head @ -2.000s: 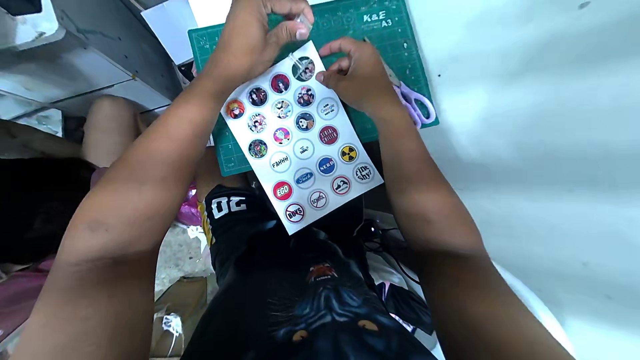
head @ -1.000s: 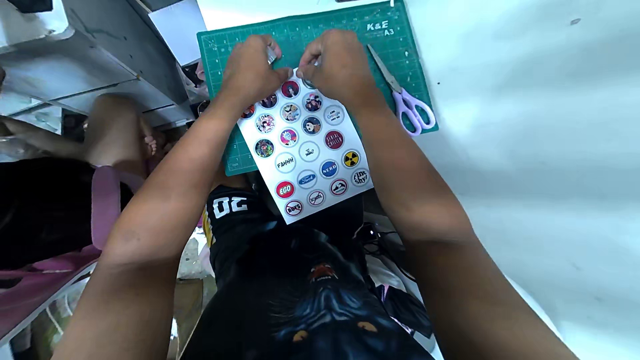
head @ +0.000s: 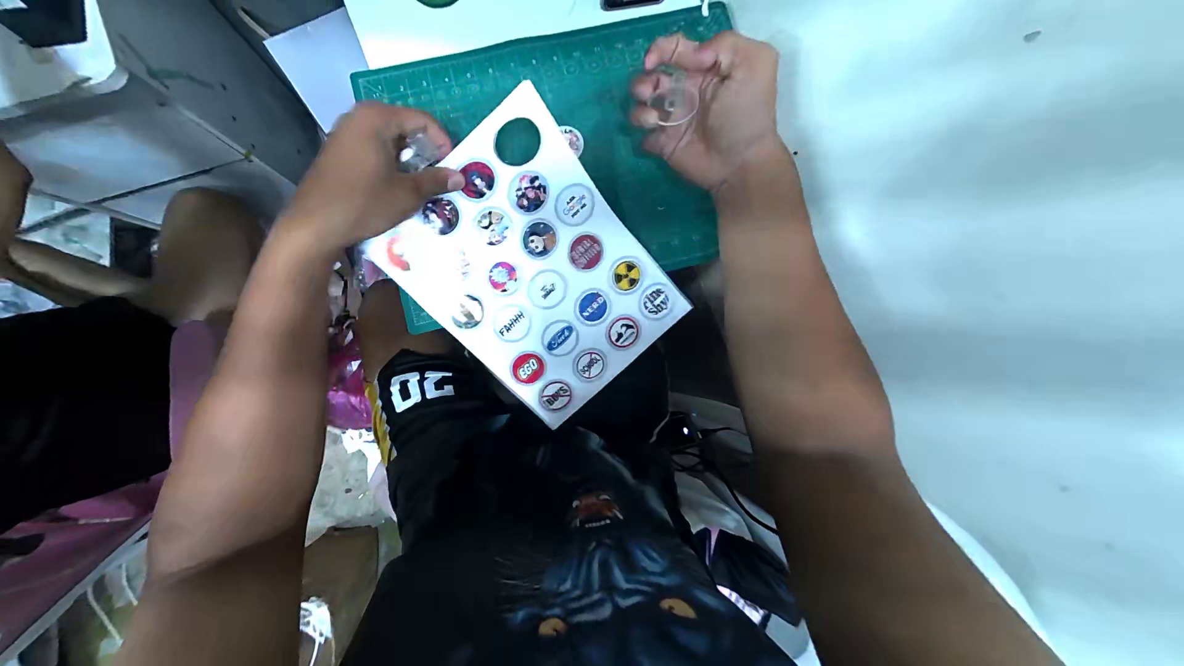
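Note:
A white sheet of round printed stickers (head: pixel 548 289) lies tilted over the green cutting mat (head: pixel 647 208), with a round hole near its top corner. My left hand (head: pixel 375 171) grips the sheet's left edge by thumb and fingers, and a small clear plastic piece (head: pixel 419 153) shows in its curled fingers. Held in my right hand (head: pixel 726 111), over the mat's upper right, is a clear round plastic piece (head: pixel 675 100). One small round sticker or disc (head: pixel 573 141) shows on the mat beside the sheet's upper right edge. The scissors seen earlier are not visible.
The mat lies on a white table (head: pixel 971 231). A dark object (head: pixel 631 4) is at the top edge, and a white sheet (head: pixel 319 65) at upper left. Another person's bare leg (head: pixel 208 245) is at the left. Dark cables (head: pixel 712 453) run beside my lap.
My right hand has moved right, away from the sheet. The sheet's top corner now has a round hole, where a round sticker was two seconds ago. The scissors have gone from view.

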